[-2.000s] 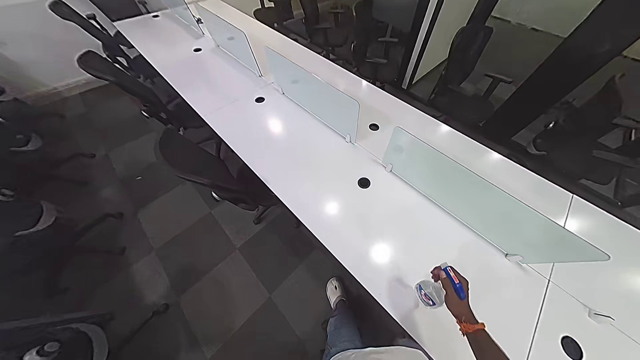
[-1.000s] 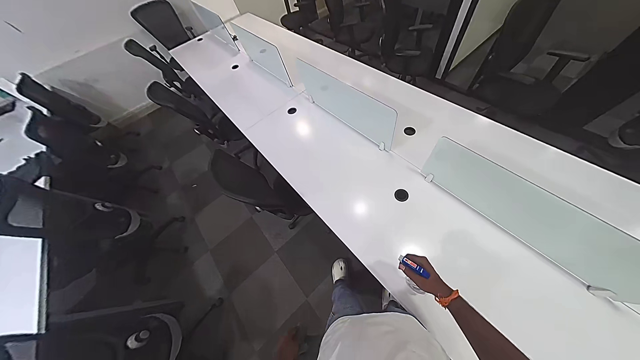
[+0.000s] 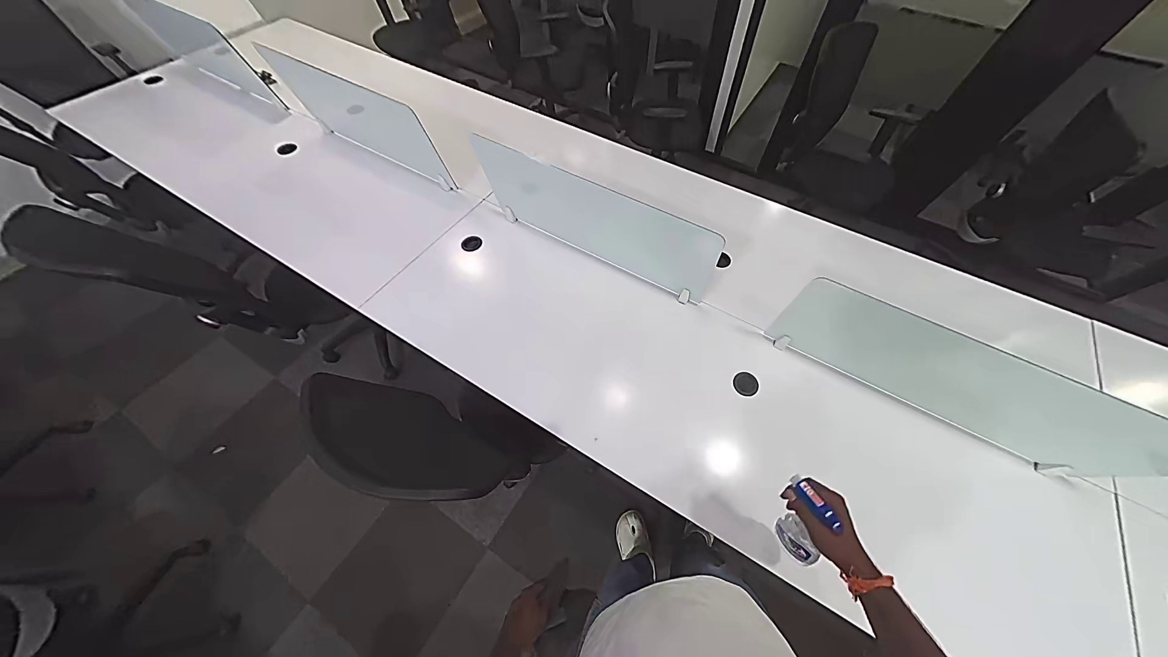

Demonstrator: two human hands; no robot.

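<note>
My right hand point(image 3: 832, 529), with an orange band at its wrist, is closed around the blue head of a clear spray bottle point(image 3: 797, 540). The head bears a red and white label, and the bottle is over the near edge of the long white desk point(image 3: 949, 538). Low beside my body, over the floor, is my left hand point(image 3: 525, 620). A dark, flat thing lies against its fingers; whether the hand grips it is unclear.
Frosted glass dividers point(image 3: 602, 224) stand along the middle of the desk. A black cable grommet point(image 3: 745, 383) is set in the desktop. Black office chairs point(image 3: 401, 438) stand along the near side, over checkered carpet, with more chairs beyond the far side.
My left hand, out of view two seconds ago, now shows at the bottom. My right hand stays on the spray bottle. The view has shifted.
</note>
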